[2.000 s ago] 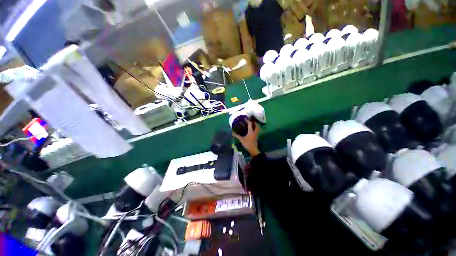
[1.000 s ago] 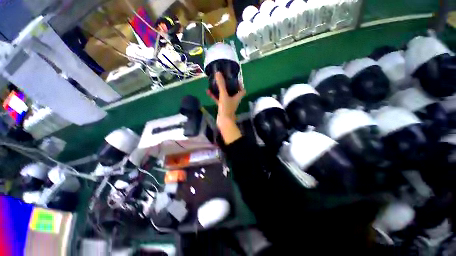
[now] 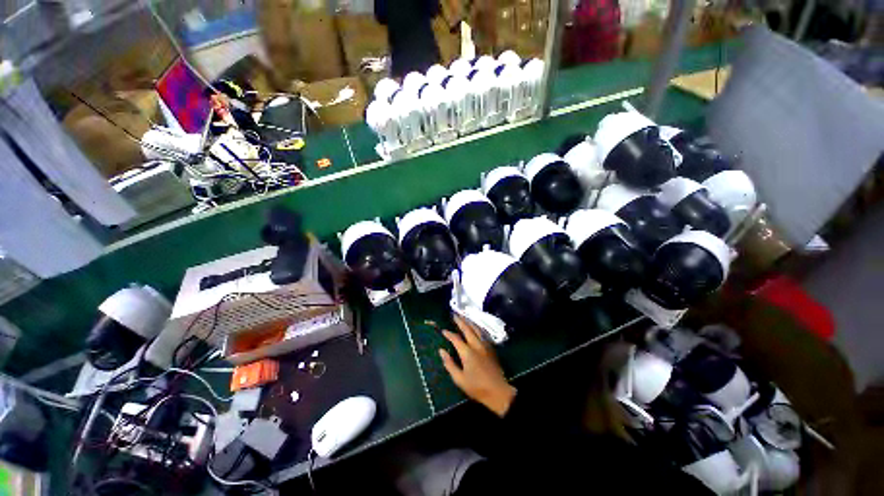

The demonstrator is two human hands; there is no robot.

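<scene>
My right hand (image 3: 477, 370) is bare, with a dark sleeve. It lies over the green bench with its fingers spread and holds nothing. Its fingertips are close to the white bracket of a dome camera (image 3: 504, 291), and I cannot tell if they touch it. More white cameras with black ball fronts stand in rows, with one (image 3: 373, 257) at the left end of the back row. My left hand is not in view.
A white mouse (image 3: 343, 426) lies on a dark mat. Orange blocks (image 3: 254, 375), a parts box (image 3: 291, 334), a white case (image 3: 247, 286) and cables are at left. White units (image 3: 456, 102) stand behind. Cameras (image 3: 717, 378) are piled lower right. People's clothed bodies show behind the bench.
My right hand has let go of the camera it held up and moved down towards the near side of the bench. The view has swung right, showing more cameras and the pile.
</scene>
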